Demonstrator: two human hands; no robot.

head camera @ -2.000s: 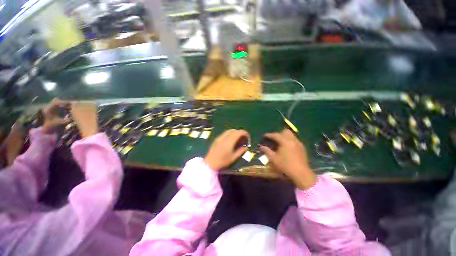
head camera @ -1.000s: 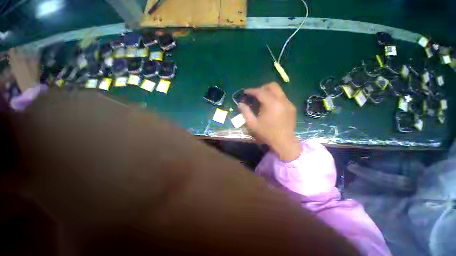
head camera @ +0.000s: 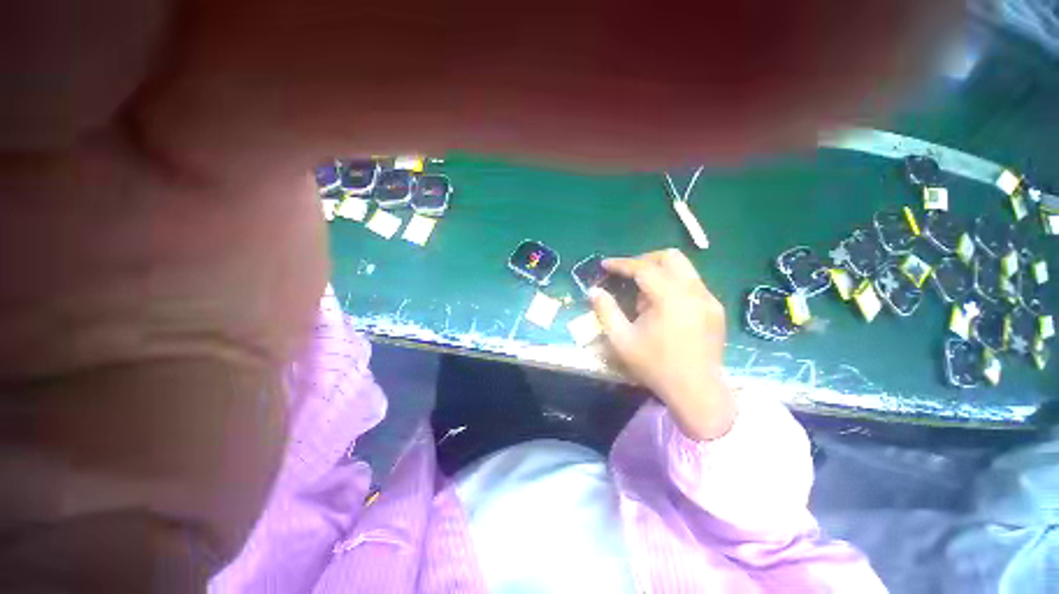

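My right hand (head camera: 679, 319) has thumb and fingers on a dark watch assembly (head camera: 592, 274) lying near the bench's front edge; its white battery tab (head camera: 584, 328) points towards me. Left of it lies another watch assembly (head camera: 534, 261), face up with a small coloured glow, its white tab (head camera: 541, 309) below. My left hand (head camera: 232, 197) is very close to the camera, large and blurred, covering the left and top of the picture. Whether it holds anything is hidden. The test probe (head camera: 690, 223) with its pale handle lies on the green bench beyond my right hand.
Rows of watch assemblies (head camera: 396, 187) lie at the left, partly hidden by my left hand. A loose pile of assemblies (head camera: 897, 276) covers the right. Shiny clear film (head camera: 801, 392) runs along the near edge. Pale clothing (head camera: 1022, 499) shows at lower right.
My left hand, a blurred shape across the lower left one second ago, now covers the left and top. The view has shifted. My right hand stays at the same assembly. A coloured glow shows on the left unit.
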